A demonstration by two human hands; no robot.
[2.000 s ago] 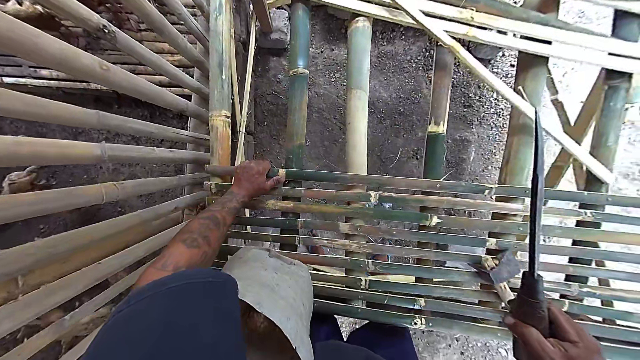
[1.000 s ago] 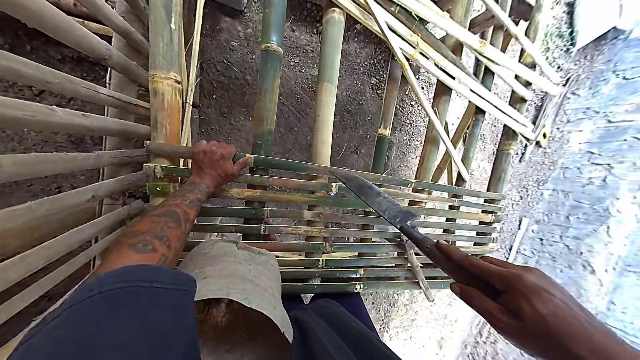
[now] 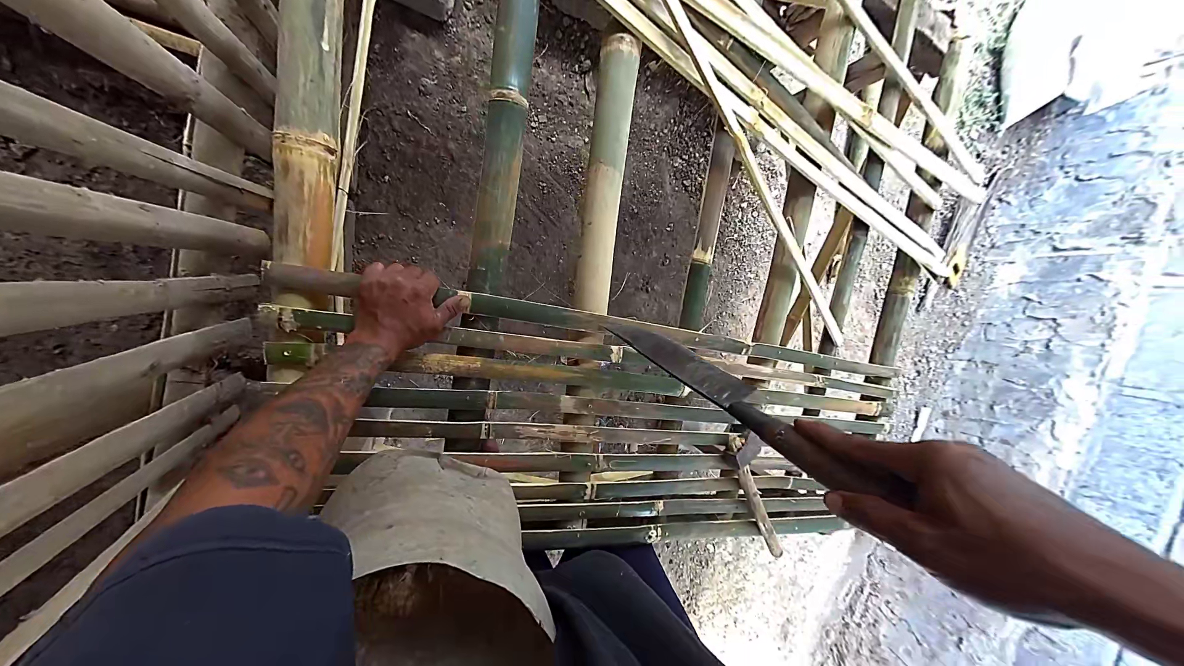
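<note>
My left hand grips the farthest split bamboo slat near its left end, just right of a thick upright-looking bamboo pole. In my right hand is the dark handle of a machete, its blade pointing up and left with the tip at or over that same slat. Whether blade and slat touch is unclear. More green bamboo slats lie side by side nearer to me. A hammer with a wooden handle rests on them, below the machete.
Round bamboo poles run beneath the slats over dark soil. Pale split strips lie across poles at the upper right. Weathered bamboo rails stand close on the left. A paved surface lies to the right. A cap's brim shows below.
The machete has swung from pointing straight up at the far right down to the farthest slat. My left hand stays on that slat. The view has shifted to the right.
</note>
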